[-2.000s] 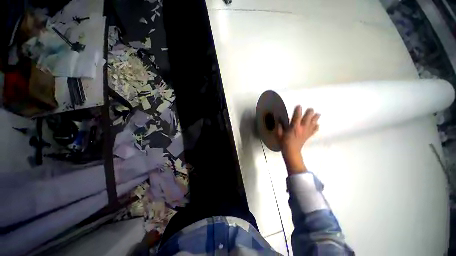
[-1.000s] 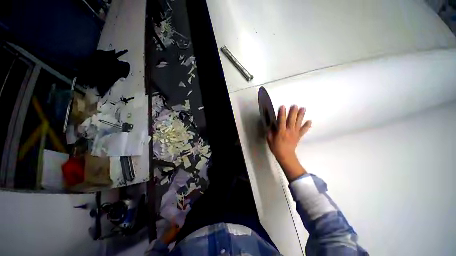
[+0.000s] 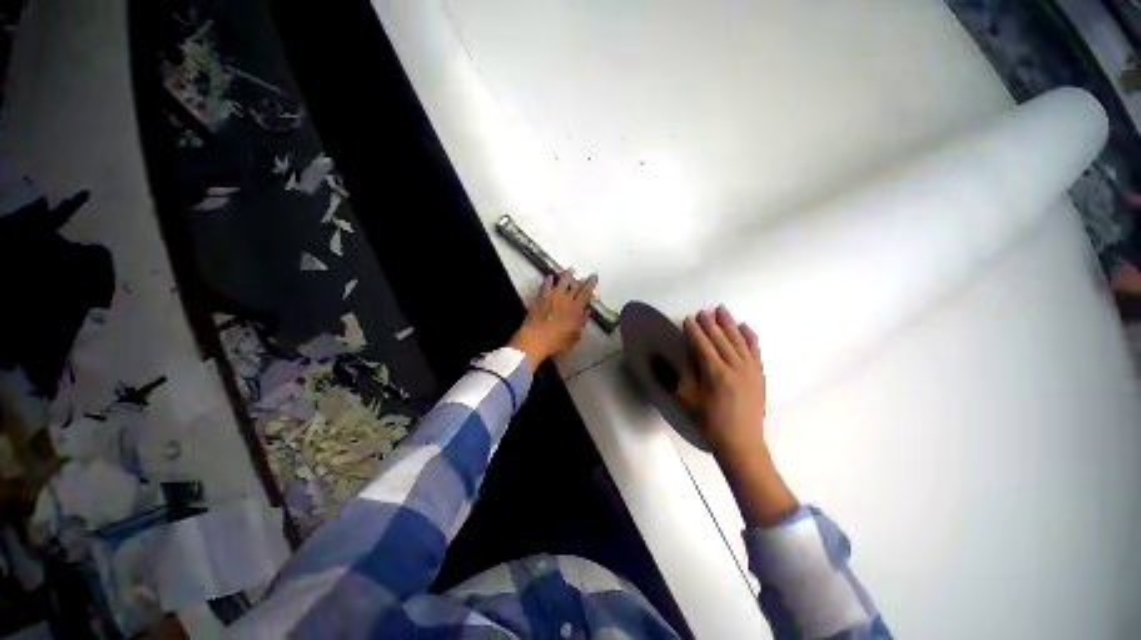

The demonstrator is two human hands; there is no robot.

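Note:
A thick white roll (image 3: 901, 225) lies across the white-topped table (image 3: 926, 500), its grey round end with a dark core hole near the table's left edge. My right hand (image 3: 728, 375) rests on the roll at this end, fingers over the white surface and palm by the core hole. My left hand (image 3: 558, 315) is on a short grey metal bar (image 3: 527, 243) beside the roll's end. The bar's lower end nearly meets the roll. The fingers lie over the bar's middle; whether they grip it is hard to tell.
A dark aisle floor with pale scraps (image 3: 328, 444) runs along the left of the table. A side bench (image 3: 75, 300) at the far left holds papers and dark items. Cluttered material (image 3: 1107, 206) shows beyond the table's far right side.
My left hand has come over the table edge onto the metal bar. The roll is now beside the bar, with my right hand still on its end. The view has shifted and turned.

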